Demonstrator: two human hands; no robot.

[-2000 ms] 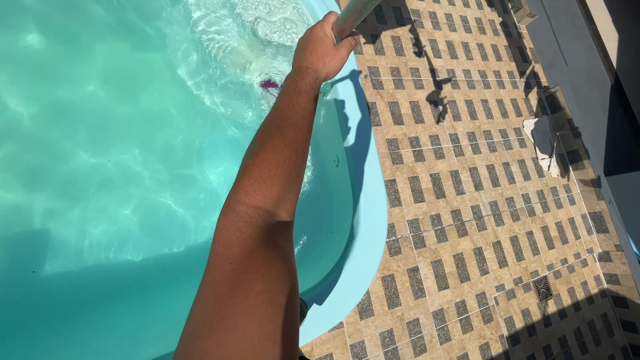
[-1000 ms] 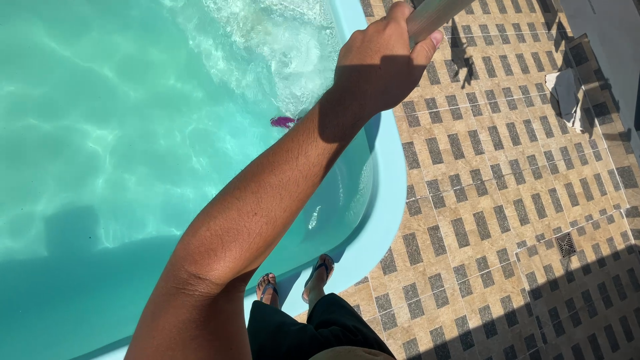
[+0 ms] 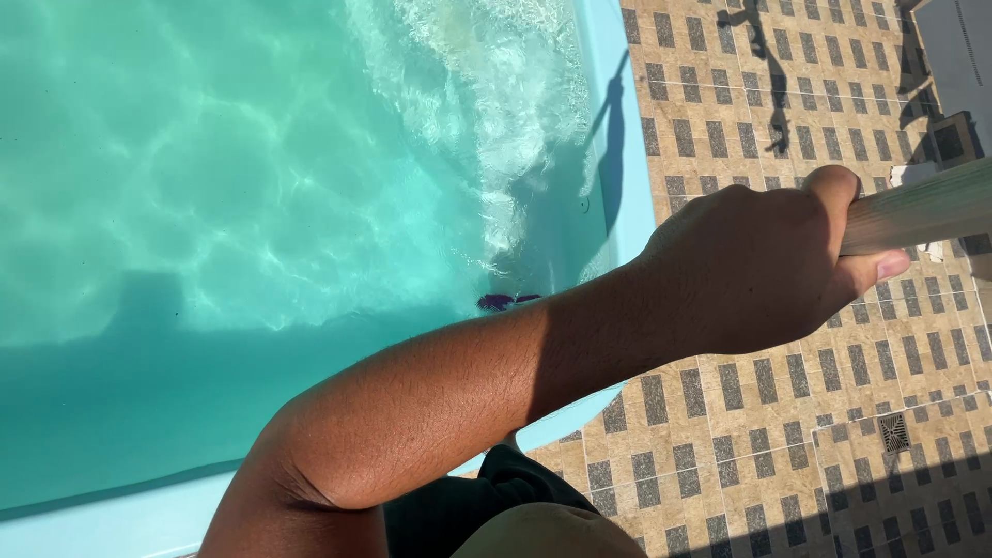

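Note:
My left hand (image 3: 763, 260) grips a pale, round pole (image 3: 922, 208), which runs out of view at the right edge. The back of the hand faces up, in shadow, and the thumb shows under the pole. My bare forearm crosses over the corner of a light-blue pool rim (image 3: 632, 155). Beyond it lies turquoise pool water (image 3: 232, 194), with churned, rippling water near the right wall. A small dark purple thing (image 3: 497, 301) is in the water just past my forearm; I cannot tell what it is. My right hand is not in view.
Beige and dark-grey patterned tiles (image 3: 744, 434) lie right of the pool, with a square floor drain (image 3: 893, 432) set in them. A grey surface (image 3: 957, 58) stands at the upper right. My dark clothed legs (image 3: 480, 504) are at the bottom.
My left hand has swung right, from above the pool rim to over the tiles, still holding the pole. My sandalled feet, seen a second ago on the rim, are now hidden behind my arm.

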